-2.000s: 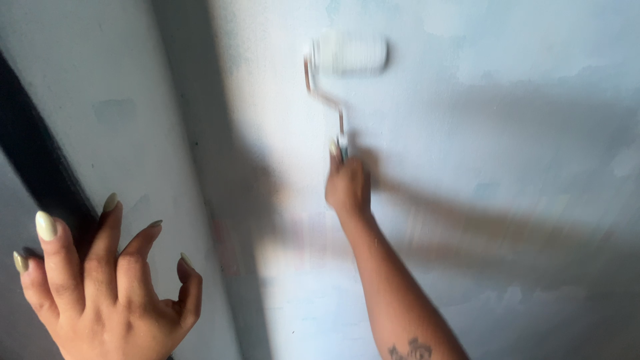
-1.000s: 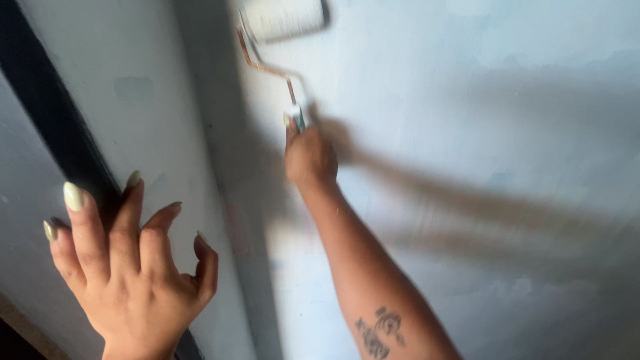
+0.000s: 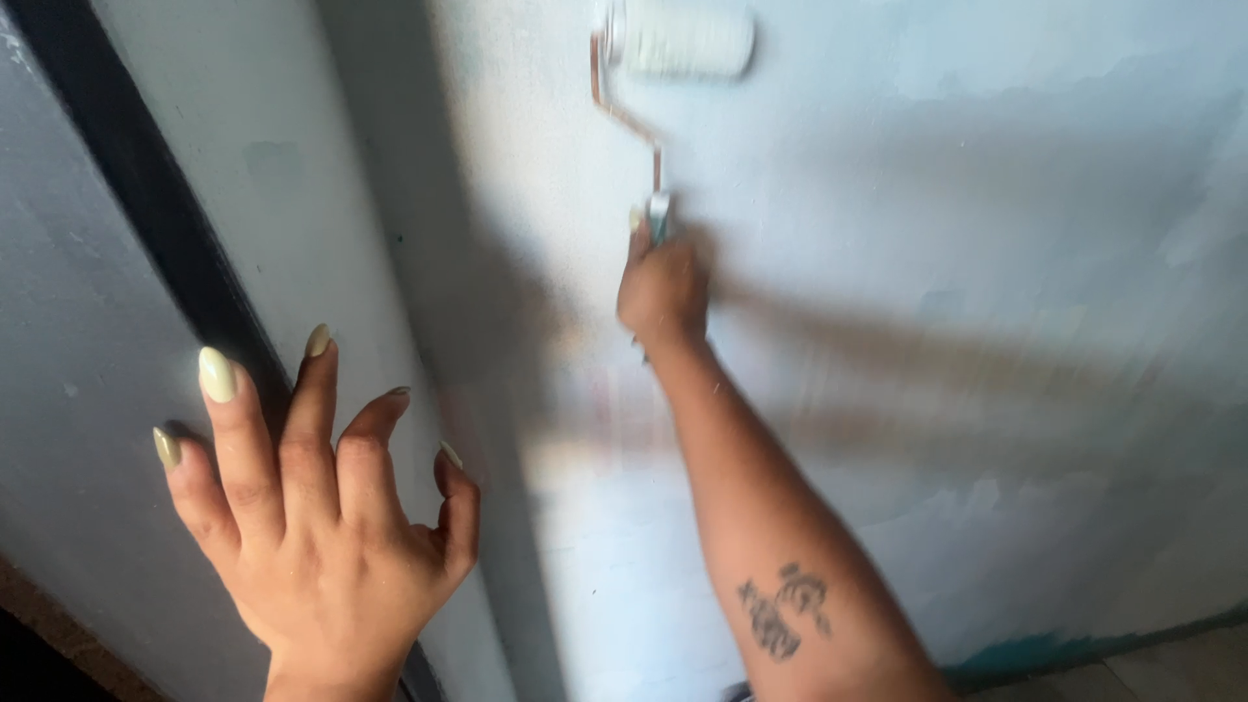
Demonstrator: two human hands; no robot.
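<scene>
My right hand (image 3: pixel 668 292) is closed around the handle of a paint roller (image 3: pixel 682 41), whose white sleeve lies against or close to the pale blue-white wall (image 3: pixel 877 224) near the top of the view. A bent metal rod joins the sleeve to the handle, which is mostly hidden in my fist. At lower left my left hand (image 3: pixel 331 517) is empty, its fingers spread and partly bent, over the dark strip and the grey edge beside it. Whether its fingertips touch that surface cannot be told.
A black vertical strip (image 3: pixel 146 156) and a light grey border (image 3: pixel 263 166) run down the left side. A darker grey band (image 3: pixel 400 195) lies between border and wall. Teal paint (image 3: pixel 1033 648) shows along the wall's bottom edge, above a tiled floor (image 3: pixel 1150 678) at lower right.
The roller has moved over the wall with my right hand, and its sleeve is fully in view now except at its top edge. My left hand stays beside the dark strip. The view has shifted.
</scene>
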